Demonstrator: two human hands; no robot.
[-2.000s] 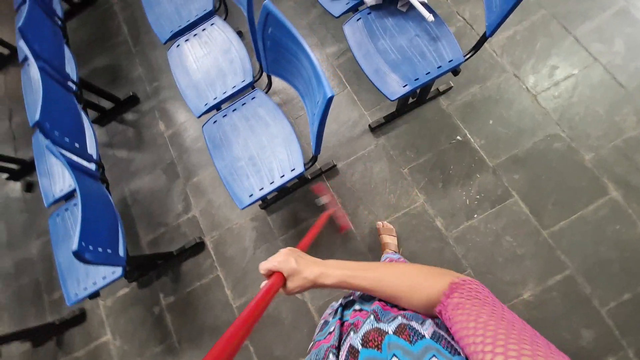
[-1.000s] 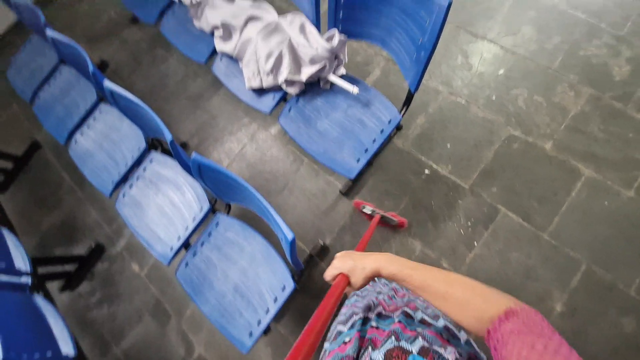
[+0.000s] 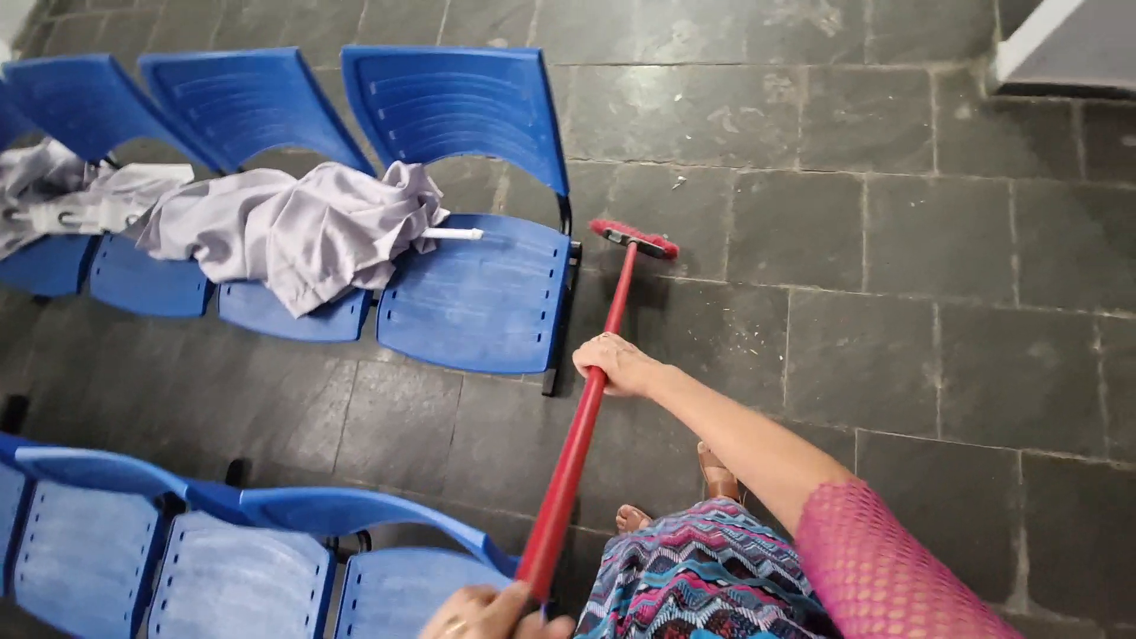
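Both hands hold a red broom handle. Lower down the pole, my right hand is wrapped around it, its arm in a pink mesh sleeve. At the top end, near the bottom edge of the view, my left hand grips the pole, partly cut off. The broom head, with red bristles and a dark block, is at the floor just right of the end blue chair. Small pale debris lies scattered on the grey stone tiles to the right of the pole.
A row of blue plastic chairs stands at the left, with a silvery cloth and a white rod across its seats. Another chair row is at the lower left. A pale panel or wall corner rises at the upper right.
The view has turned and shifted well to the right along the chairs. My left hand has come into view on the pole. The right hand still holds the broom.
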